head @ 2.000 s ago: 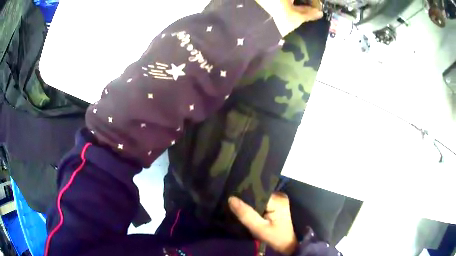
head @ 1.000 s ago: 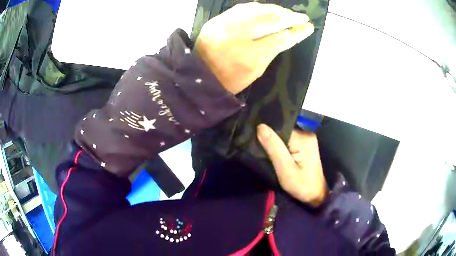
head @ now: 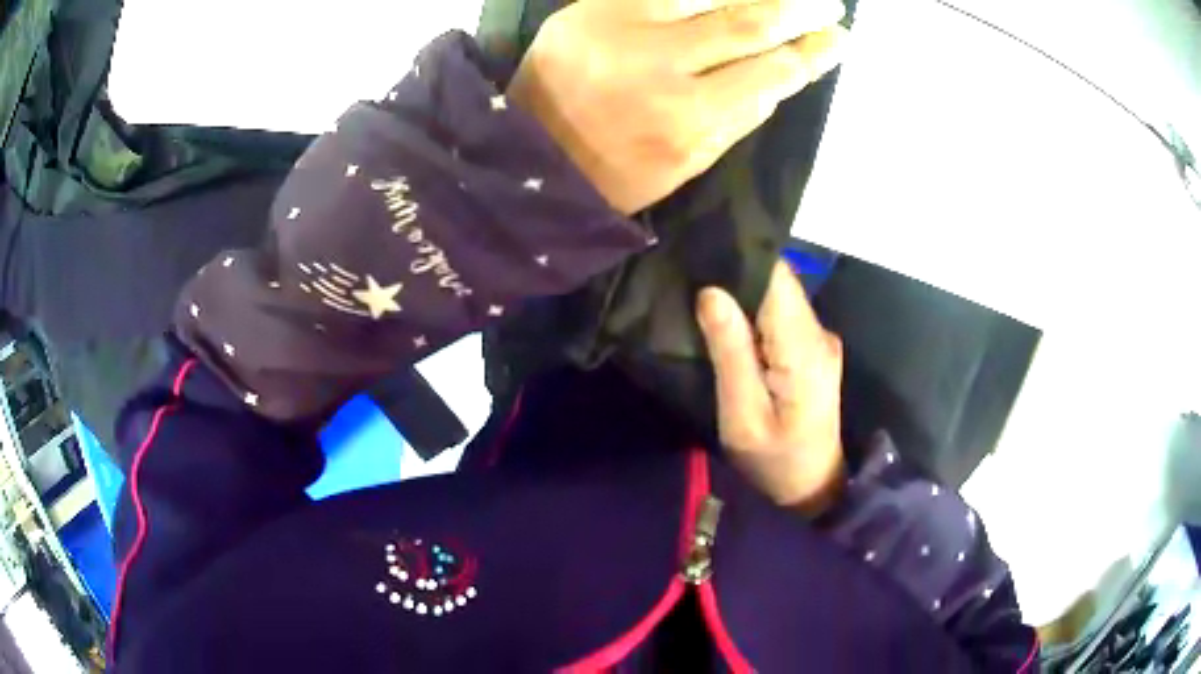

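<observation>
A dark camouflage panel (head: 685, 250) hangs from the white table's front edge toward my lap, its lower part folded and in shadow. My left hand (head: 659, 99) lies across its upper part, fingers together and pointing right, partly cut off by the top edge. What lies under its palm is hidden. My right hand (head: 777, 395) pinches the panel's right edge between thumb and fingers, lower down near my jacket. The sewing machine's needle area is not in view.
A heap of black cloth (head: 145, 263) lies at the left. The white table (head: 948, 171) carries a dark thread at upper right. A dark flat panel (head: 922, 356) is right of my right hand. A blue thing (head: 362, 448) shows below my left sleeve.
Since two seconds ago the panel and my left hand have come down from the machine area toward me. In the last second my right hand has moved slightly up and the panel's lower part looks more folded.
</observation>
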